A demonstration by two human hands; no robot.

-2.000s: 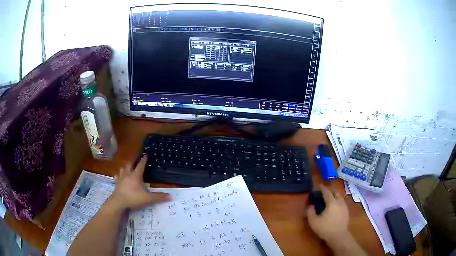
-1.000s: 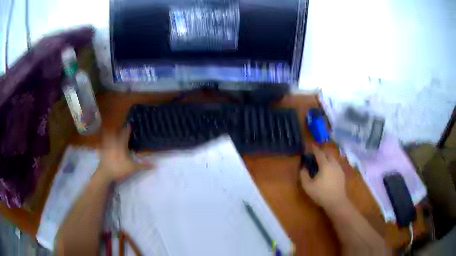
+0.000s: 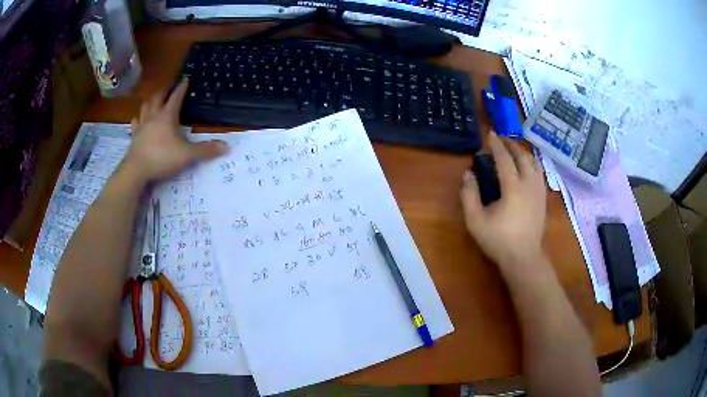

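The order worksheet [image 3: 325,233], a white sheet with handwritten sizes and numbers, lies at centre. A pen [image 3: 400,283] with a dark barrel and blue cap end with a yellow band rests on it. My right hand [image 3: 508,194] is on the black computer mouse [image 3: 487,178], right of the sheet. My left hand [image 3: 167,138] has its fingers spread, thumb by the worksheet's upper left corner, one fingertip at the left end of the black keyboard [image 3: 325,85]. It holds nothing.
Scissors [image 3: 155,291] lie on a second handwritten sheet [image 3: 183,256]. A printed sheet [image 3: 74,201] is at left, below a plastic bottle [image 3: 108,50]. The monitor [image 3: 387,9] is cut off at top. A blue object [image 3: 502,107], calculator [image 3: 568,132] and black slab with cable [image 3: 620,271] are at right.
The view has tilted down, so the monitor is mostly out of frame and the scissors and whole worksheet show. Both hands keep their places at keyboard and mouse.
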